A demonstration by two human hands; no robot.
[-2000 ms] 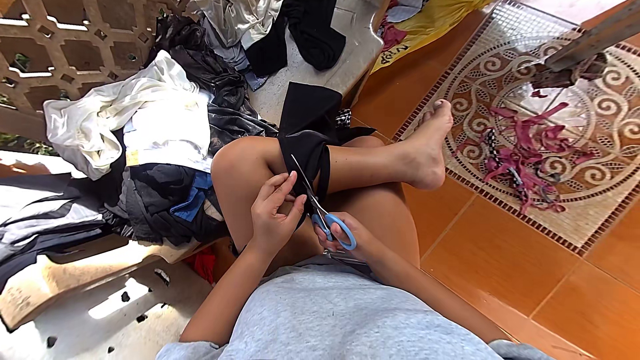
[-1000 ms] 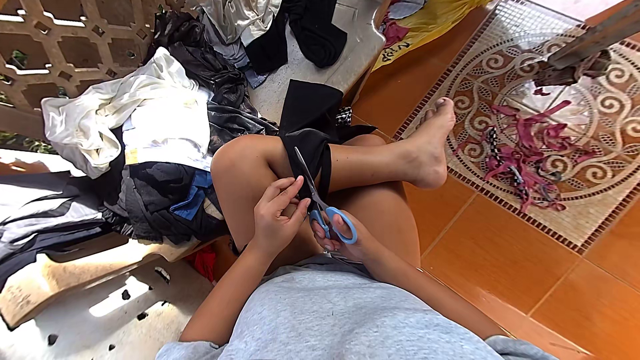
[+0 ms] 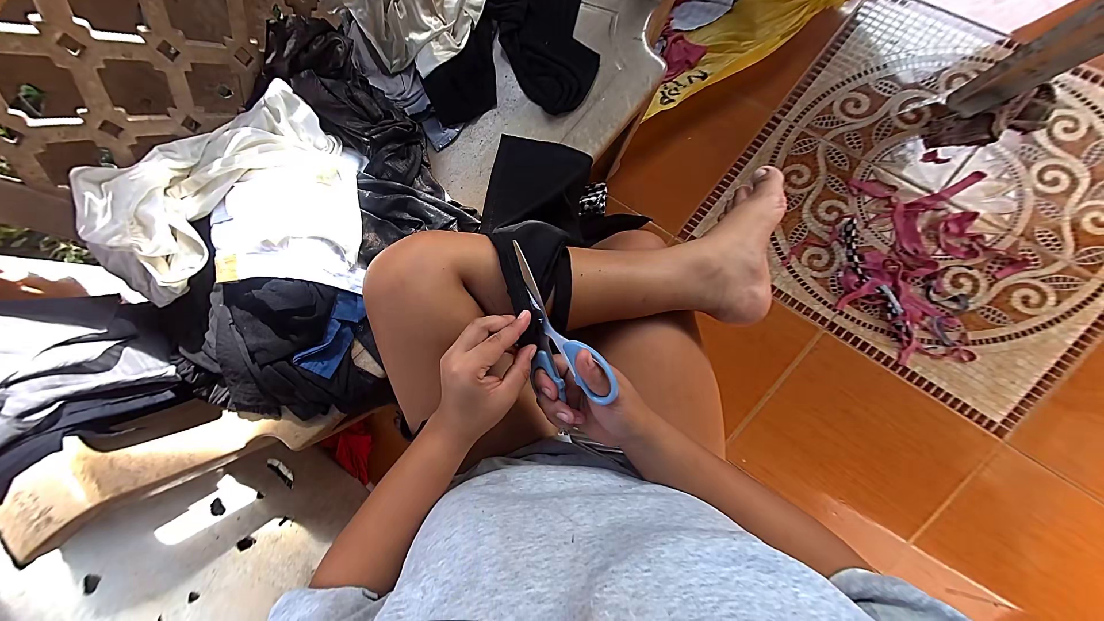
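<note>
Across my raised leg lies a black cloth, with its near edge hanging towards my hands. My left hand pinches that edge between thumb and fingers. In my right hand is a pair of scissors with light blue handles. Its blades point away from me, lie along the black cloth and look slightly apart. The tips of both hands are close together. How much of the cloth lies between the blades cannot be told.
White garments and dark garments are heaped on the bench to the left. Black cloth pieces lie at its far end, beside a yellow bag. Pink fabric strips lie on the patterned floor tiles at right.
The scissors' blades were spread wider two seconds ago and have come closer together. My left hand keeps its pinch on the black cloth in nearly the same place.
</note>
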